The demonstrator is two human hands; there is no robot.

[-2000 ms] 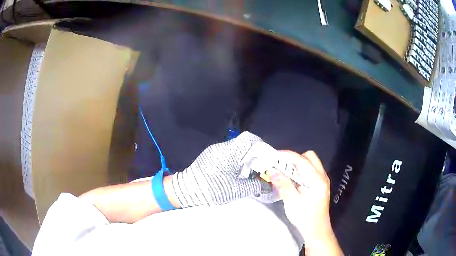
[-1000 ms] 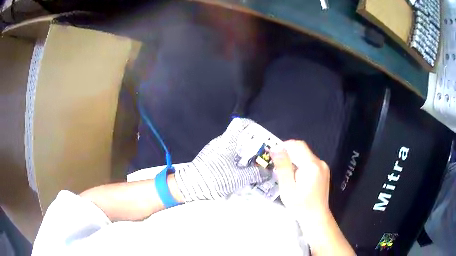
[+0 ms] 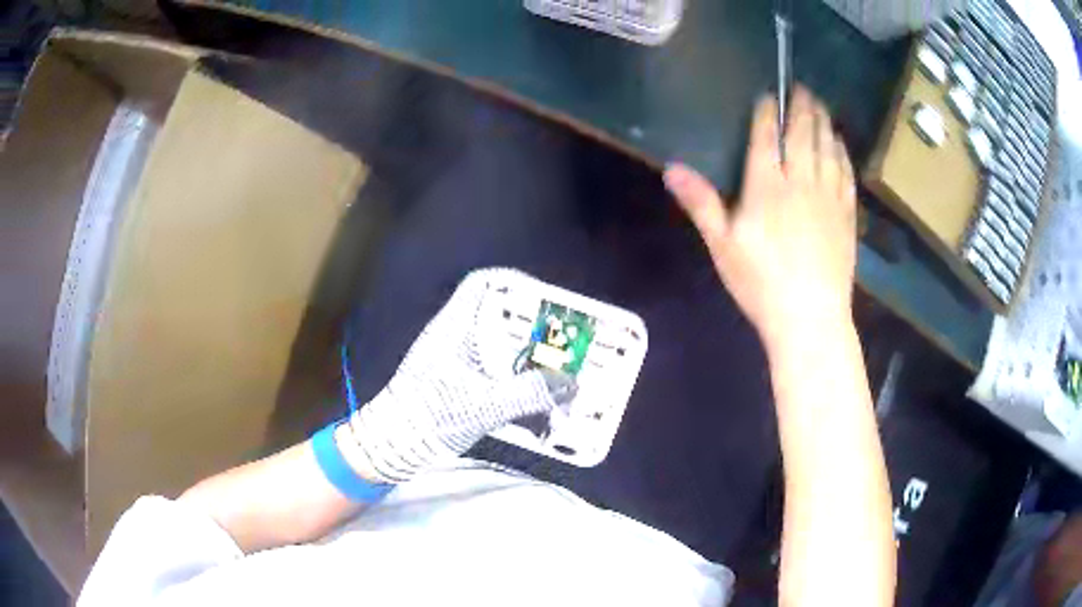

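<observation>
The white rounded-square housing shell (image 3: 612, 409) lies with its inside facing up over the dark lap. A green circuit board (image 3: 574, 340) with a yellow block sits inside it. My left hand (image 3: 457, 385), in a striped glove, holds the shell by its left side, its thumb over the inside below the board. My right hand (image 3: 777, 213) is bare, at the bench edge, fingers extended and thumb spread. A slim metal tool (image 3: 782, 59) runs along its fingers; no closed grip on it is seen.
An insert tray (image 3: 931, 178) with rows of small blocks stands right of my right hand. White slotted parts (image 3: 611, 14) are at the top edge. An open carton (image 3: 226, 249) is at left. Black lettered containers and part of another person are at lower right.
My right hand has left the shell and moved up to the bench by the slim tool. The shell now lies flatter, with its inside and board in full view in my left hand.
</observation>
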